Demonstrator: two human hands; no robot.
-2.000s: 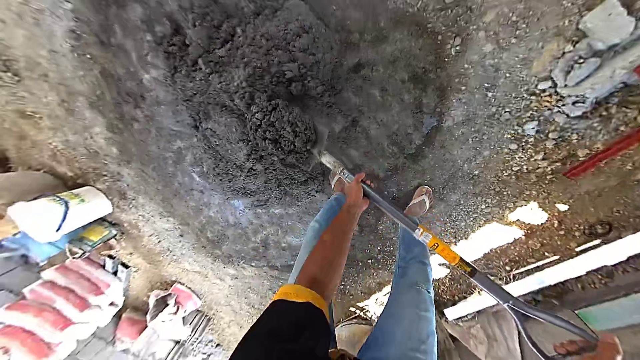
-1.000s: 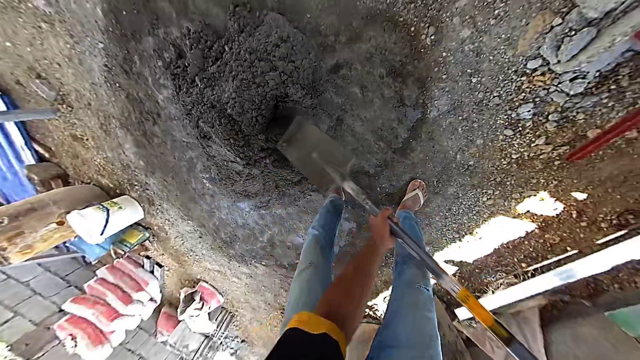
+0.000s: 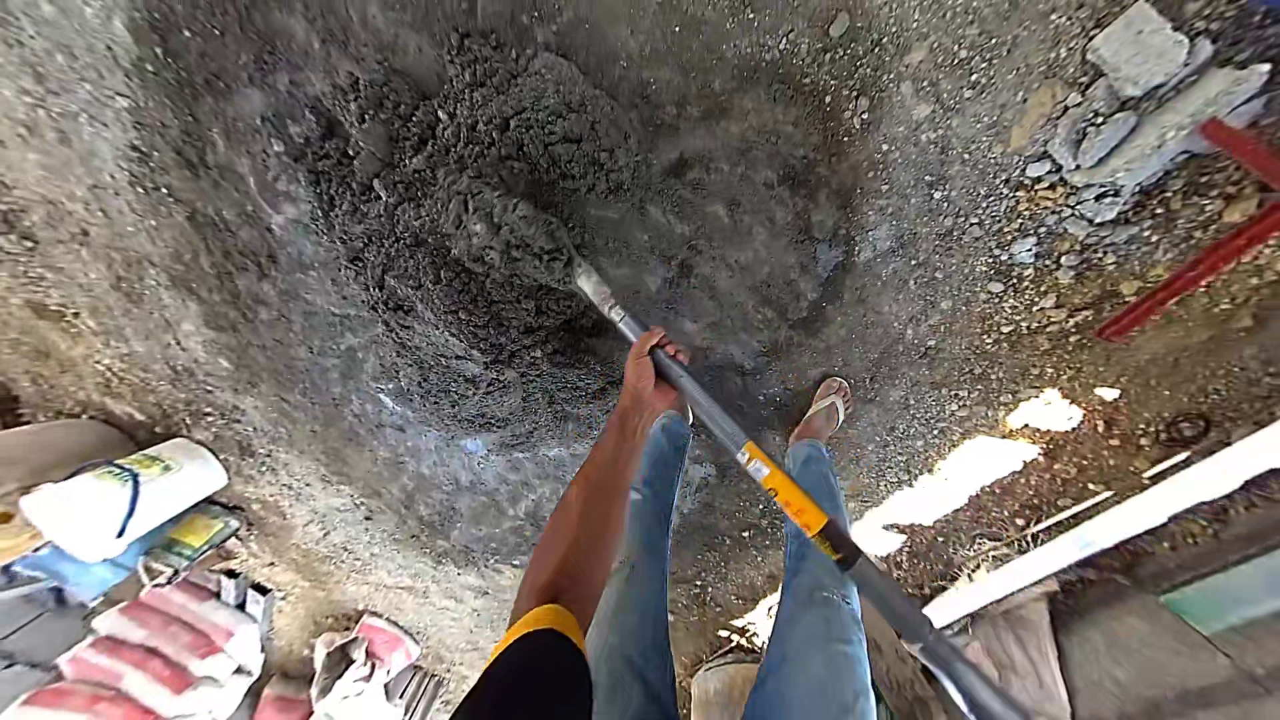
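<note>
My left hand (image 3: 655, 370) is closed around the grey shaft of a shovel (image 3: 705, 405), a little behind the socket of its blade. The blade is covered by wet grey mortar or concrete mix (image 3: 510, 235), so its edges are hidden. Around it spreads a dark, lumpy heap of the same mix (image 3: 400, 200) on the ground. From my hand the shaft slants down to the lower right, past a yellow label (image 3: 790, 495), and leaves the view at the bottom edge. My right hand is out of view.
My sandalled foot (image 3: 828, 405) stands at the patch's near edge. Broken concrete pieces (image 3: 1140, 100) and a red metal bar (image 3: 1190, 270) lie at right. At lower left are a white container (image 3: 125, 495), red-and-white sacks (image 3: 165, 650) and a crumpled sack (image 3: 365, 665). A white beam (image 3: 1110, 525) runs at lower right.
The shovel blade, bare and in plain sight one second ago, is now under the grey mix. My left hand is nearer the blade on the shaft. My right hand, at the handle end two seconds ago, is out of view.
</note>
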